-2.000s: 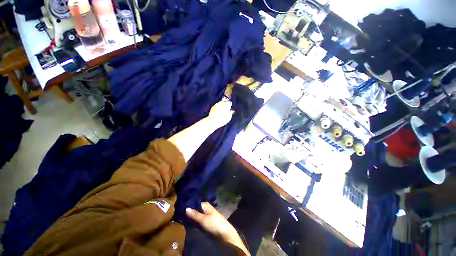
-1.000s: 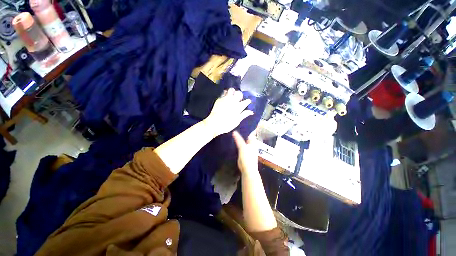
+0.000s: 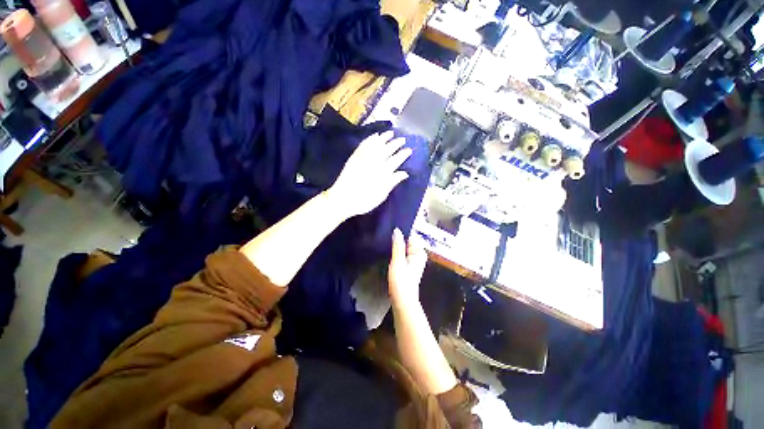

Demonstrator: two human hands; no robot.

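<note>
A navy garment piece [image 3: 394,197] lies at the near left edge of the white overlock machine [image 3: 511,138], beside the flat grey plate [image 3: 421,113]. My left hand [image 3: 369,174] rests palm down on the piece, fingers extended toward the plate. My right hand [image 3: 406,266] is at the table's edge, thumb up along the near end of the piece; it holds the cloth's edge. The needle area is partly hidden by machine parts and glare. Cloth hangs from the piece below my left forearm.
A large navy garment pile [image 3: 243,92] lies left of the machine on a tan board [image 3: 352,94]. Bottles [image 3: 71,38] stand on a side table at upper left. Thread cones [image 3: 730,161] are at right. An open bin [image 3: 503,339] sits under the brown table edge [image 3: 511,295].
From two seconds ago, both hands came together at the machine with the cloth. Over the last second, my left hand flattened on it and my right hand moved slightly down and left.
</note>
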